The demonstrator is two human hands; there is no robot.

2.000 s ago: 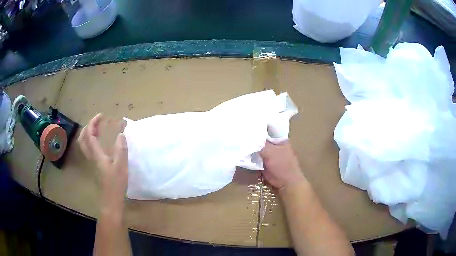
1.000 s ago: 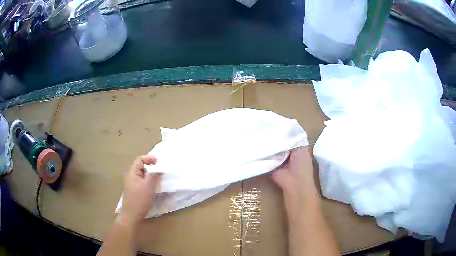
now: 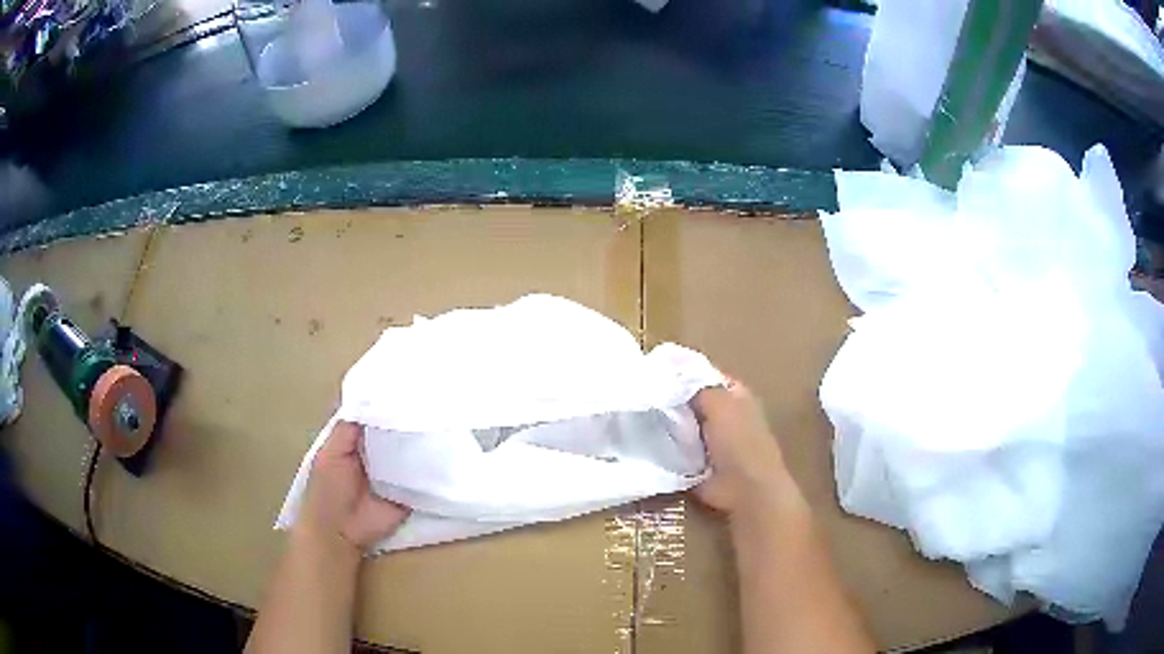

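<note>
A white protective bag (image 3: 511, 364) lies across the middle of the cardboard-covered table, its open mouth facing me. Grey-white folds show inside the mouth; I cannot tell whether a tank is inside. My left hand (image 3: 351, 492) holds the left end of the mouth, its fingertips partly hidden by the bag. My right hand (image 3: 734, 447) grips the right end of the mouth, with its fingers partly covered by the material.
A large pile of white bags (image 3: 996, 383) lies at the right. A green bench motor with an orange wheel (image 3: 124, 410) stands at the left. Beyond the table's green edge, a clear tank (image 3: 329, 77) and a bagged tank (image 3: 909, 77) stand on the dark belt, near a green post (image 3: 977, 90).
The bag's mouth has turned towards me and been spread open. My left hand has moved from beside the bag onto its left end. The tanks on the belt have shifted right in view.
</note>
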